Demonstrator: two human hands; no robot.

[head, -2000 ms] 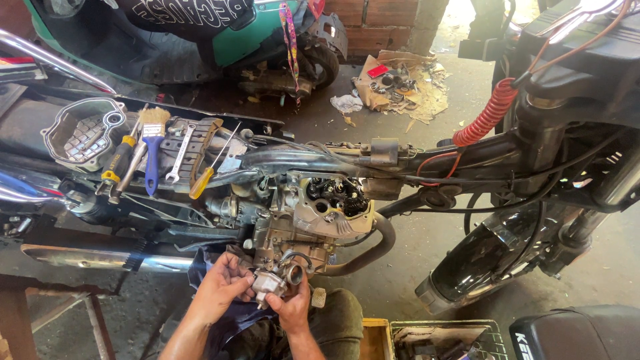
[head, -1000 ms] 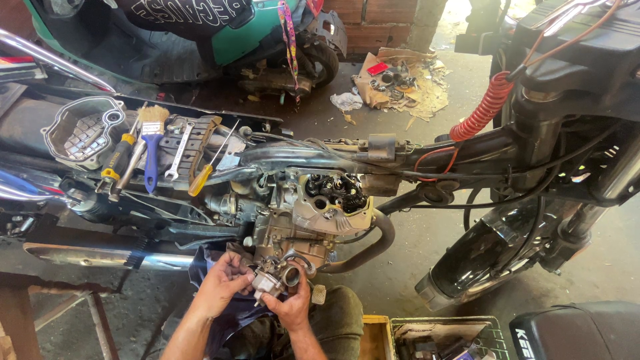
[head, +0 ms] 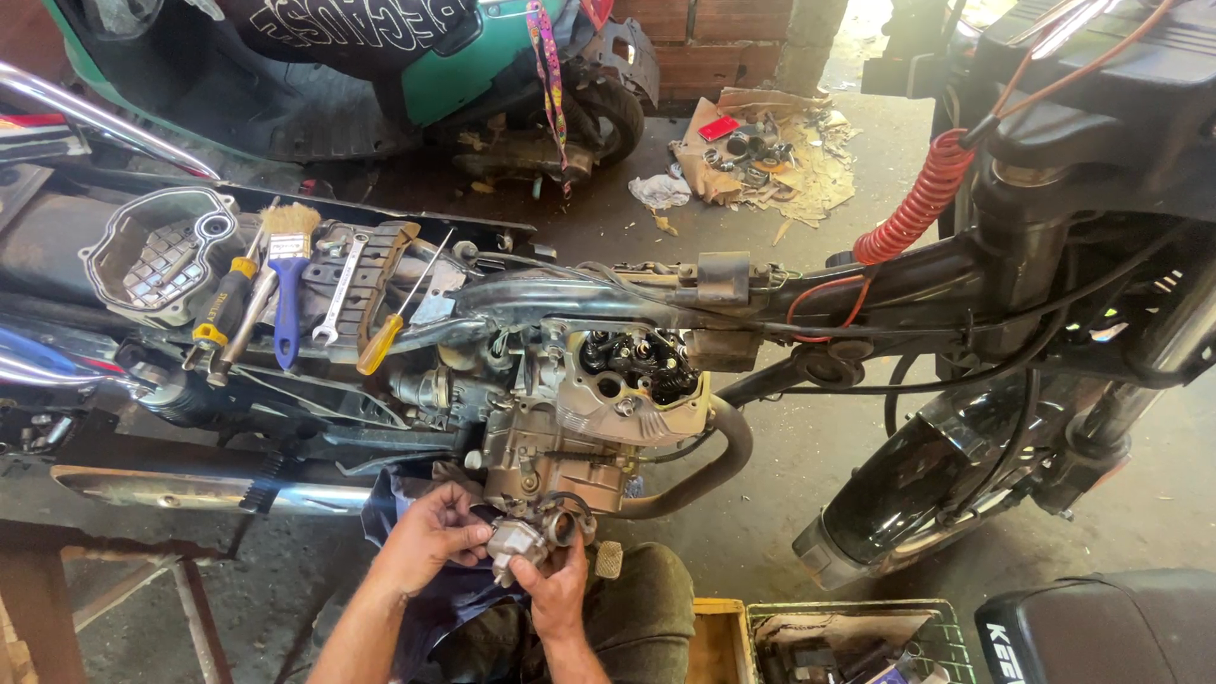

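Note:
My right hand (head: pixel 556 584) is closed around a metal carburetor (head: pixel 521 543), its round bore facing up beside the fingers. At the carburetor's left side, the thumb and fingers of my left hand (head: pixel 446 532) pinch something at its edge, too small to make out. Both hands are just below the motorcycle engine (head: pixel 560 456), whose cylinder head (head: pixel 636 404) is uncovered, with dark valve parts showing. On the frame at left rest an engine cover (head: pixel 157 256), a paintbrush with a blue handle (head: pixel 288 294), a combination wrench (head: pixel 340 290) and a yellow-handled screwdriver (head: pixel 382 344).
An exhaust pipe (head: pixel 731 461) curves right of the engine. A wire basket (head: pixel 855 608) and a wooden box (head: pixel 719 636) stand at the bottom. Parts lie on cardboard (head: pixel 769 157) on the floor, near a green scooter (head: pixel 446 71). A red coiled cable (head: pixel 917 195) hangs at right.
The carburetor has been tilted slightly in my hands, and my fingers have shifted a little on it. The tools on the frame have not moved.

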